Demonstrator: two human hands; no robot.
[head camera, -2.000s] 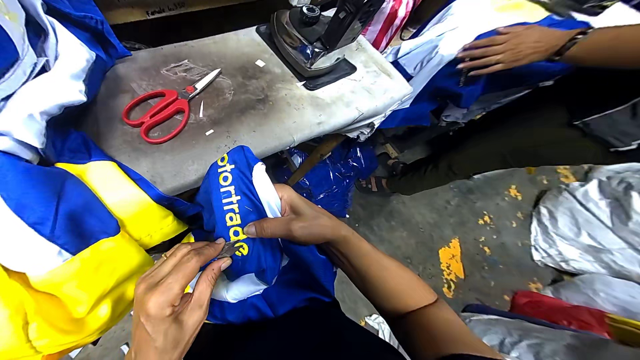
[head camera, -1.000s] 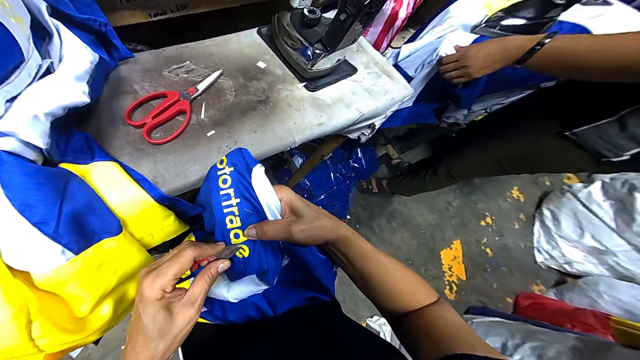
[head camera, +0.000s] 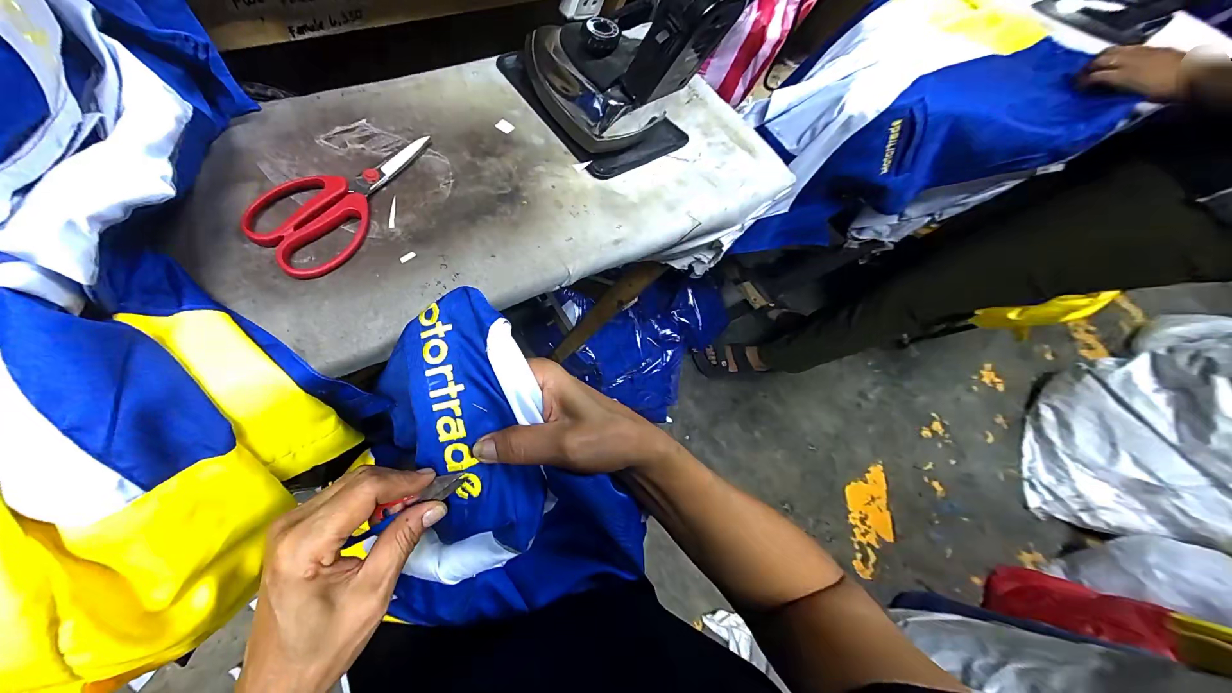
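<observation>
My left hand (head camera: 337, 568) pinches a small metal-bladed snipping tool (head camera: 414, 500) with some red near its grip. Its tip touches the last letter of the yellow lettering on a blue and white fabric garment (head camera: 481, 375). The tool's handle is mostly hidden by the fingers. My right hand (head camera: 568, 423) grips the same garment from its right side, thumb on the front beside the lettering and fingers hidden behind the cloth. The garment lies bunched over my lap, just below the edge of the padded table.
Red-handled scissors (head camera: 322, 217) and a clothes iron (head camera: 597, 96) on a dark rest stand on the table (head camera: 472, 212). Blue, yellow and white garments (head camera: 173, 539) hang at left. At upper right a co-worker's hand (head camera: 1136, 72) touches another garment (head camera: 962, 135). Silver wrapped bundles (head camera: 1136, 433) lie on the floor.
The co-worker's hand has moved right, and more of the garment beneath it shows. A yellow piece now shows beside the co-worker's leg. My two hands have kept nearly the same place.
</observation>
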